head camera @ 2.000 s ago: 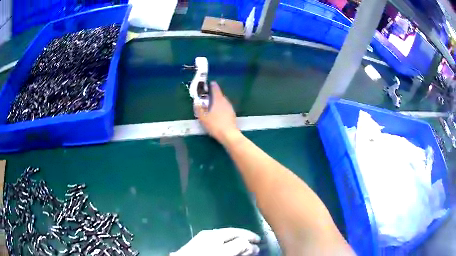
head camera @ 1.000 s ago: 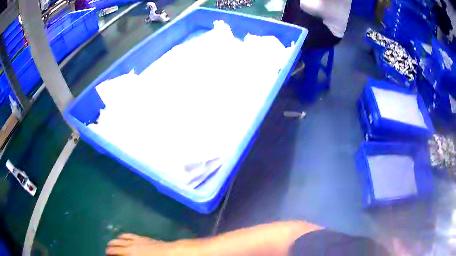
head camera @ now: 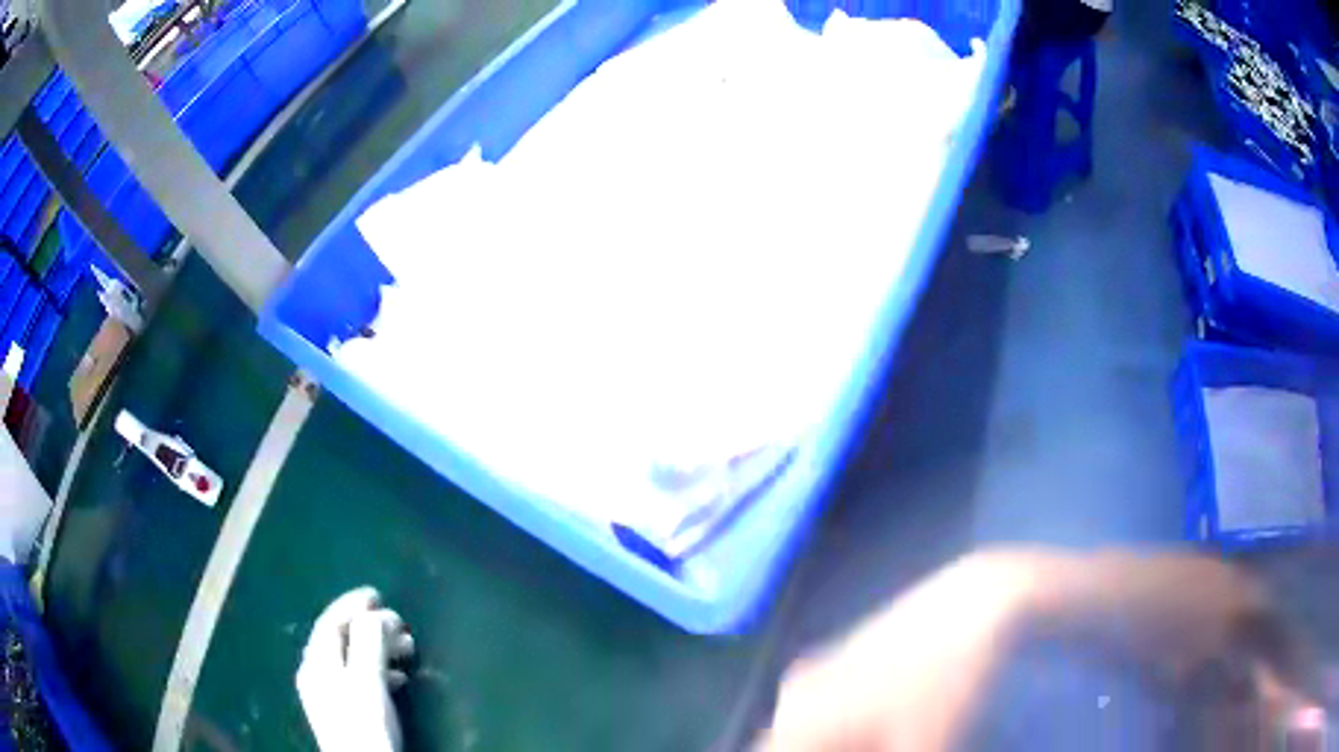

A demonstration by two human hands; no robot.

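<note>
A large blue tray (head camera: 485, 492) with glaring white sheeting (head camera: 646, 265) fills the centre; grey shapes show in its near corner. A white unit (head camera: 169, 458) with a red spot lies on the green surface beyond the pale rail, at left. My left hand (head camera: 353, 669), in a white glove, is over the green bench below the tray, fingers curled; a small dark spot shows at the fingertips, too small to name. My right hand (head camera: 1013, 639) is bare, large and strongly blurred at the lower right edge; its fingers and any hold are unclear.
A pale rail (head camera: 235, 551) and a grey post (head camera: 184, 176) stand left of the tray. Blue totes (head camera: 1197, 456) with pale insides are on the blue floor at right, near a blue stool (head camera: 1054, 125). A small pale object (head camera: 999, 246) lies on the floor.
The view has swung right from the parts pile, then shifted slightly back left. The right hand has left the white unit and is now blurred at lower right. The gloved left hand has come back into view.
</note>
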